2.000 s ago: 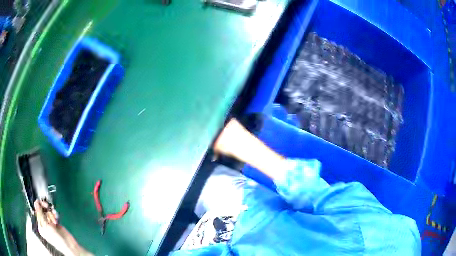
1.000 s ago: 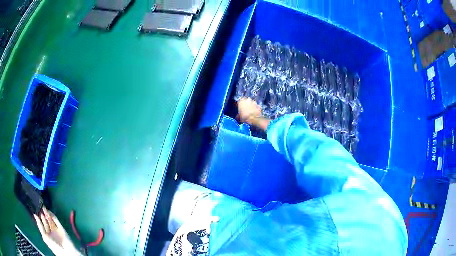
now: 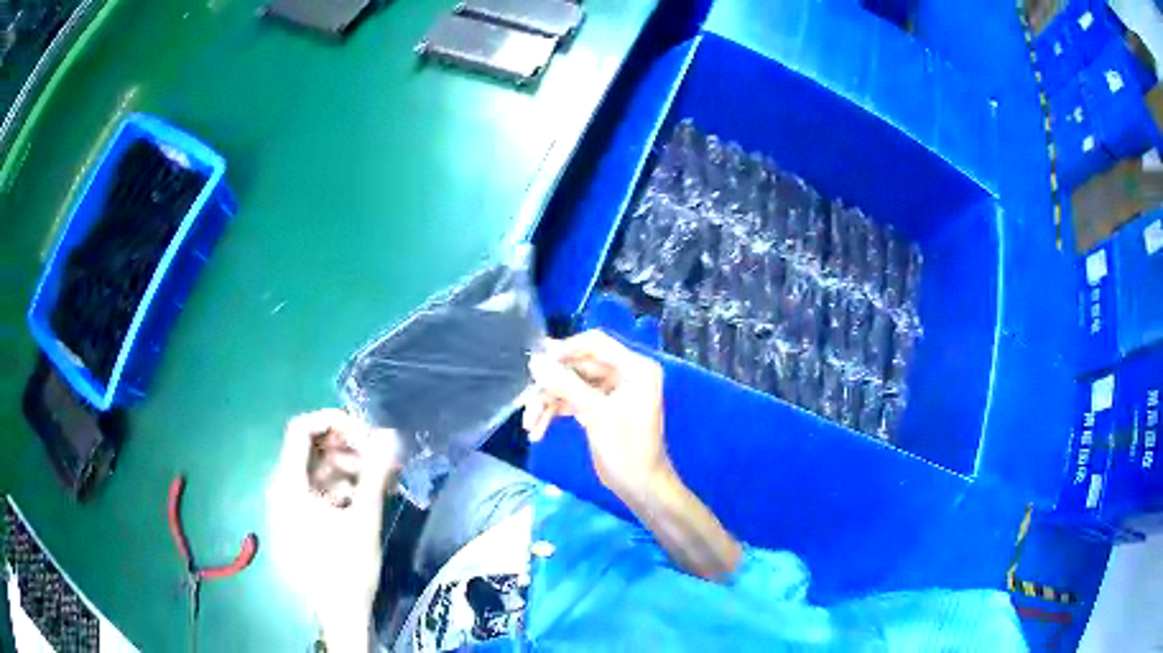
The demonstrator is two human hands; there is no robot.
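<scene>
A dark housing in a clear, shiny plastic bag (image 3: 449, 364) is held up over the bench's near edge, tilted. My left hand (image 3: 334, 478) is at its lower left corner, fingers curled; it is slightly blurred. My right hand (image 3: 599, 398) pinches the bag at its right side. Both hands hold the bagged housing between them. Rows of bagged housings (image 3: 778, 281) lie in the large blue box (image 3: 816, 440) at the right. Bare dark housings (image 3: 70, 427) lie at the left of the bench, below the parts bin.
A blue parts bin (image 3: 191, 262) with small black parts is at left. Red-handled pliers (image 3: 191, 561) lie open below it. A label sheet (image 3: 51, 593) is at bottom left. Flat grey housings (image 3: 491, 45) lie at the bench's far side. Blue cartons (image 3: 1116, 440) stand far right.
My right hand has come out of the blue box and now holds a bagged housing over the bench edge. My left hand has left the dark housings at left and moved right to the bag.
</scene>
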